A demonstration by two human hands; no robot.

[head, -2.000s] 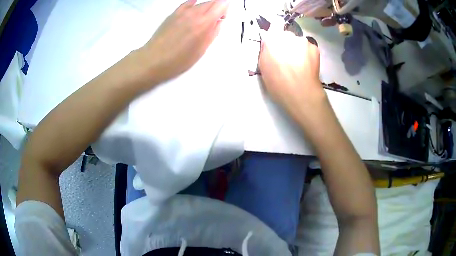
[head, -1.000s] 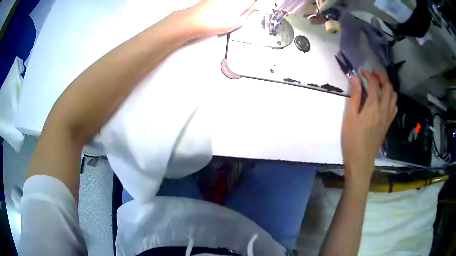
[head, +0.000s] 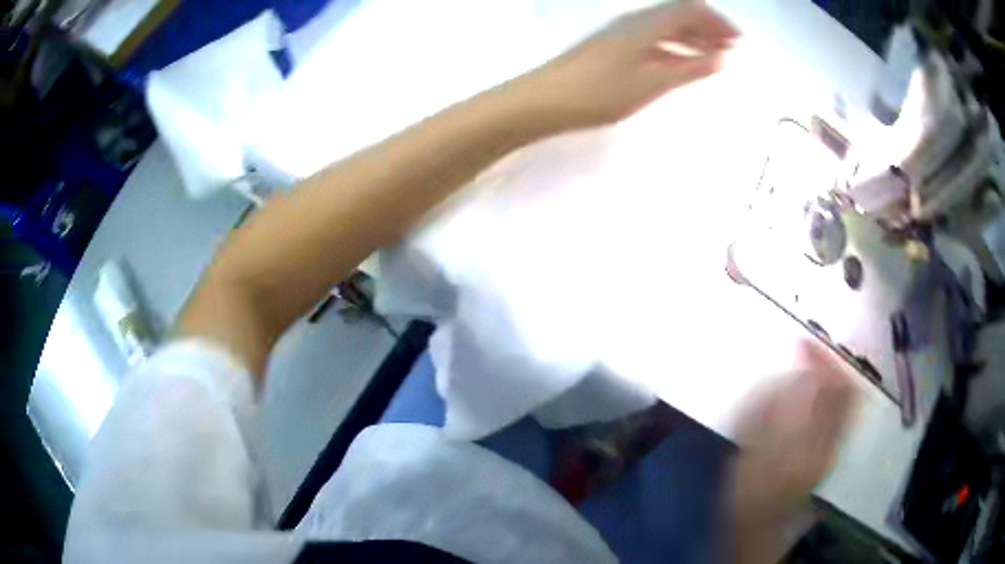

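Observation:
White fabric [head: 512, 320] lies over the white table and hangs in folds over its front edge; bright glare hides its outline. My left hand [head: 672, 55] is over the cloth at the top centre, thumb and fingers bent towards each other with a small gap between; whether it pinches cloth cannot be told. My right hand [head: 799, 408] is strongly blurred near the table's front edge, left of the dark thread snips [head: 904, 369]. The snips lie at the right end of the machine bed, apart from the hand. The sewing machine head [head: 926, 165] stands at the right.
A shiny round plate [head: 825, 231] and a dark disc [head: 853, 272] are in the machine bed. A black tray [head: 937, 485] with a red mark is at the lower right. Another white cloth piece [head: 215, 105] hangs at the upper left, above a grey side surface [head: 320, 408].
The view has swung left, so the machine sits further right. The snips, at my right hand's fingertips before, now lie apart from it. My right hand has moved left towards the table's front edge.

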